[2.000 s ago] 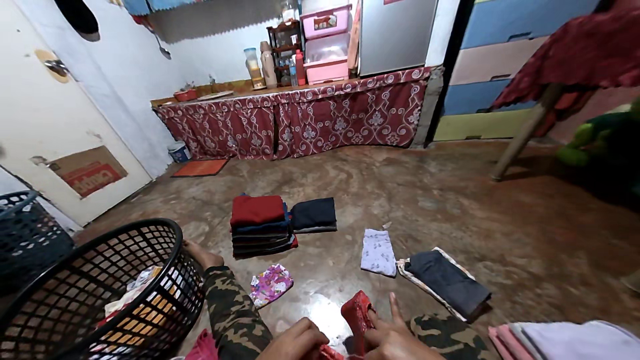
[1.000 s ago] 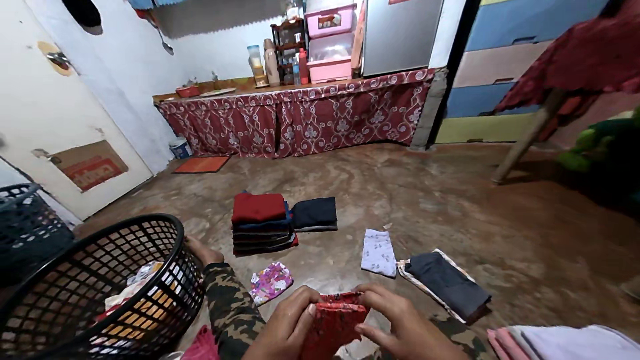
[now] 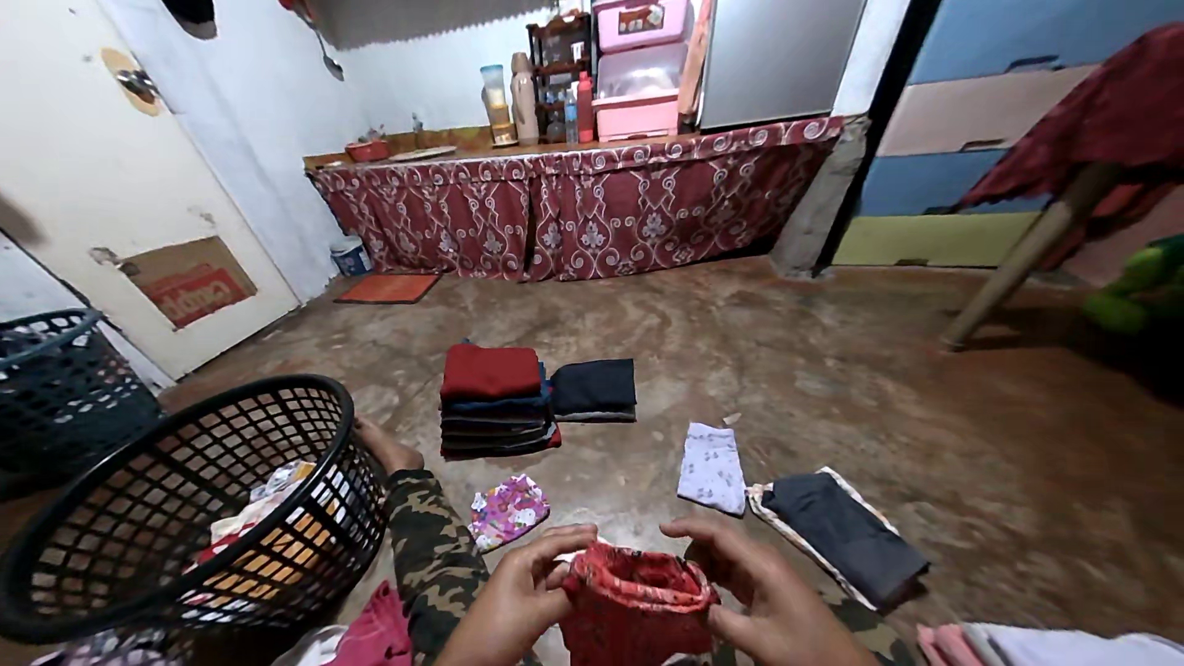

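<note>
Both hands are low in the middle of the view around a red patterned garment (image 3: 638, 601) with a gathered waistband. My left hand (image 3: 527, 597) grips its left edge between thumb and fingers. My right hand (image 3: 763, 597) has its thumb at the right edge, its fingers spread above; whether it grips the cloth is unclear. Just beyond lie a folded pink floral cloth (image 3: 509, 511) and a folded white patterned cloth (image 3: 712, 467). A folded dark grey garment (image 3: 842, 532) rests on a light one at the right.
A black plastic laundry basket (image 3: 338, 407) holding clothes stands at left beside my foot (image 3: 388, 446). Ahead are a folded clothes stack (image 3: 495, 375) and a folded black garment (image 3: 597, 387). More folded cloth (image 3: 1064, 647) lies lower right. A wooden table leg (image 3: 1036, 254) stands at right.
The red garment, low and mostly hidden between my hands two seconds ago, is now held up with its waistband spread. My right hand's fingers have lifted off the waistband since one second ago.
</note>
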